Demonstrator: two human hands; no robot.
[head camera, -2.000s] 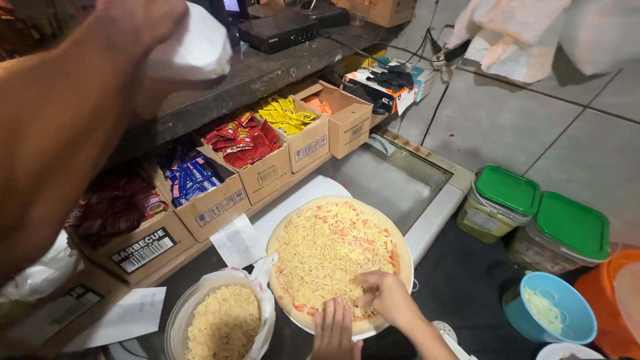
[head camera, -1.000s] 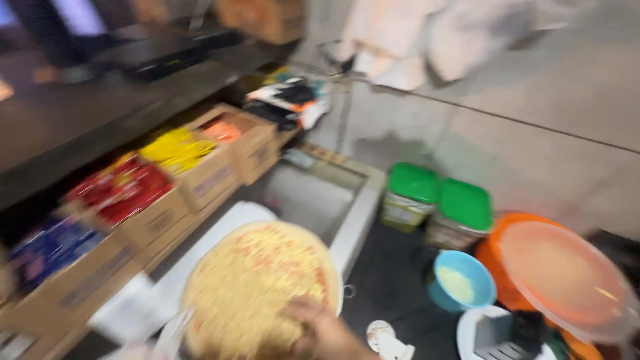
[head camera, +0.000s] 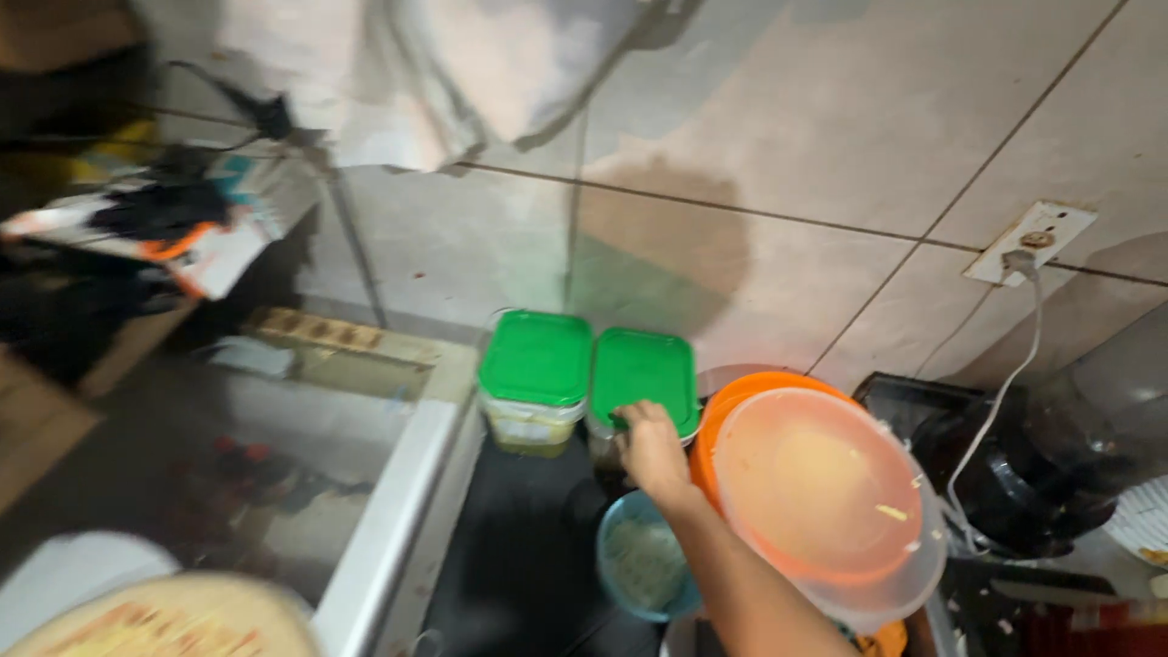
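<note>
My right hand (head camera: 652, 447) reaches to the right one of two plastic tubs with green lids, its fingertips at the near edge of the lid (head camera: 644, 374). Whether the fingers grip it is blurred. The left green-lidded tub (head camera: 537, 360) stands beside it. Under my forearm is a blue bowl (head camera: 634, 557) with pale shreds inside. A pizza (head camera: 173, 625) topped with shredded cheese is cut off at the lower left. My left hand is out of view.
An orange bowl (head camera: 776, 383) with a translucent lid (head camera: 821, 493) sits right of my forearm. A glass-topped chest (head camera: 365, 538) lies left of the black counter (head camera: 511, 529). An outlet with a plugged cord (head camera: 1031, 242) is on the tiled wall. A glove box (head camera: 228, 246) is at upper left.
The view has swung right. My right hand has left the pizza and is now at the right green-lidded tub. My left hand, on the pizza's near edge two seconds ago, has left the view.
</note>
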